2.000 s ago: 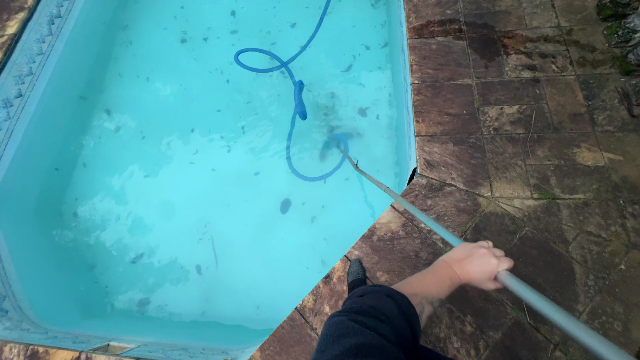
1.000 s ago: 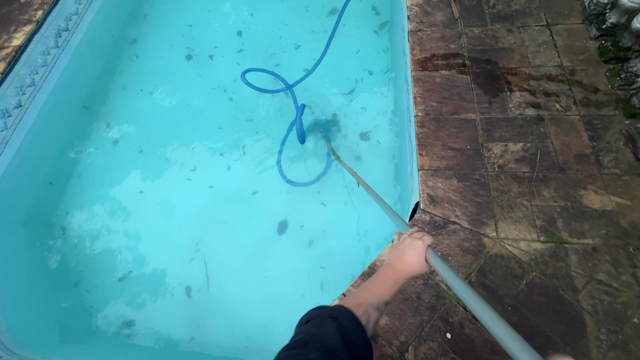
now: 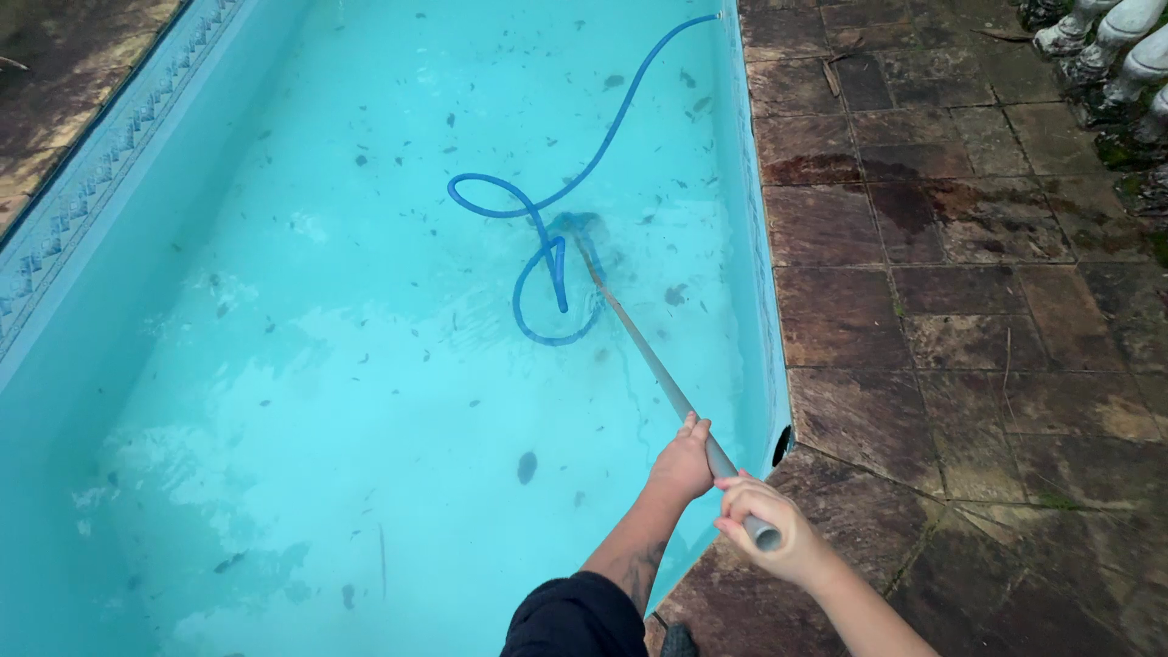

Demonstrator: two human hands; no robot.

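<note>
Both hands hold a long grey pole (image 3: 652,361) that slants down into the pool water. My left hand (image 3: 684,461) is around the shaft, at the end of a dark-sleeved forearm. Nearer the pole's open hollow end, my right hand (image 3: 766,529) grips it, its forearm bare. The pole's far end meets a blurred, dark bluish pool cleaning head (image 3: 575,224) under the water. A blue hose (image 3: 610,137) runs from the right pool wall, loops at the surface and curves round near that head.
Brown stone paving (image 3: 839,315) borders the pool's right side, with a dark opening (image 3: 782,445) at the corner of the rim. White balusters (image 3: 1113,55) stand at upper right. Dark leaves (image 3: 526,467) and debris lie in the pool. A shoe tip (image 3: 677,641) shows at the bottom edge.
My right hand has come into view on the pole's near end, which now shows. The pole reaches farther into the pool. The view has shifted, showing more hose and the balusters.
</note>
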